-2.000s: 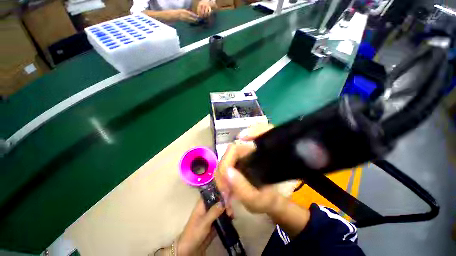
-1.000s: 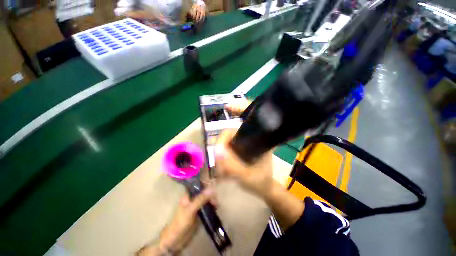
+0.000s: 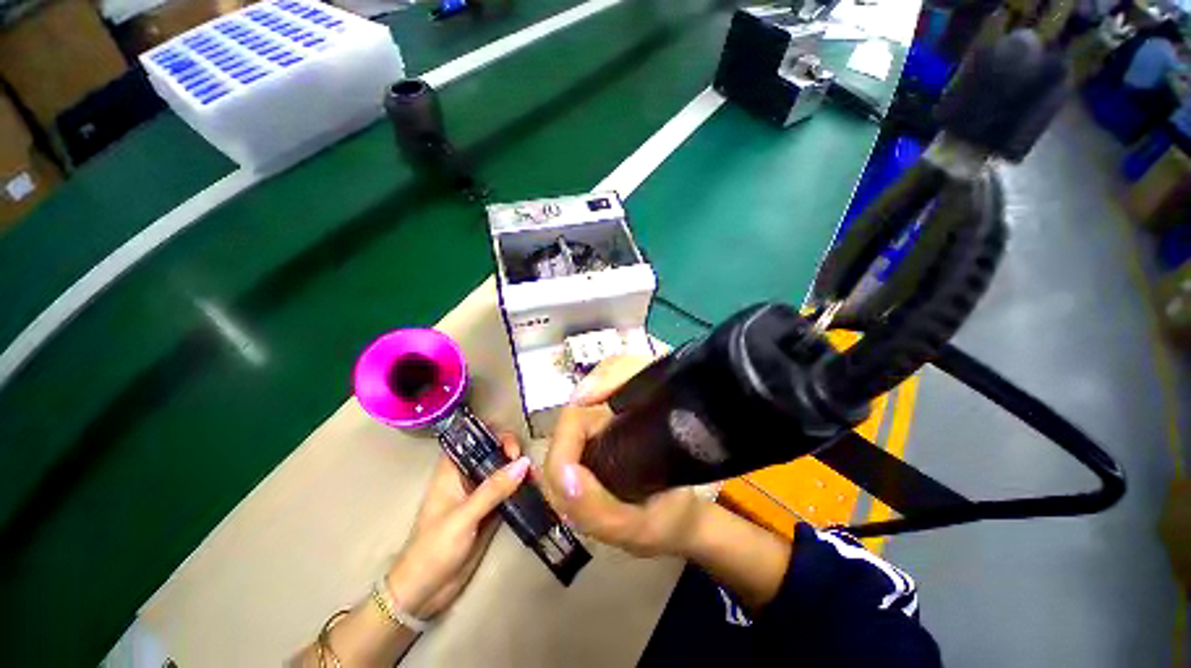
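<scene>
A hair dryer unit with a magenta-pink ring (image 3: 376, 379) and an open black handle (image 3: 529, 519) lies slanted on the beige work board (image 3: 314, 548). My left hand (image 3: 451, 529) holds the handle at its middle, thumb on top. My right hand (image 3: 627, 502) is wrapped around a thick black electric screwdriver (image 3: 731, 405), to the right of the handle. The screwdriver's bit is hidden behind my right hand. A white screw feeder (image 3: 575, 294) with an open top and a metal mechanism in its lower front step stands just beyond my right hand.
Another dark dryer unit (image 3: 418, 120) lies on the green conveyor (image 3: 261, 313). A white foam tray (image 3: 281, 85) with blue pieces is across the belt. A second dark feeder box (image 3: 771, 65) stands farther right. A black trolley handle (image 3: 1064, 450) and orange platform (image 3: 784, 493) are at right.
The view has shifted, and the bench things sit further left. The screwdriver and my right hand have drawn back from the feeder, uncovering its lower front. My left hand still holds the dryer handle.
</scene>
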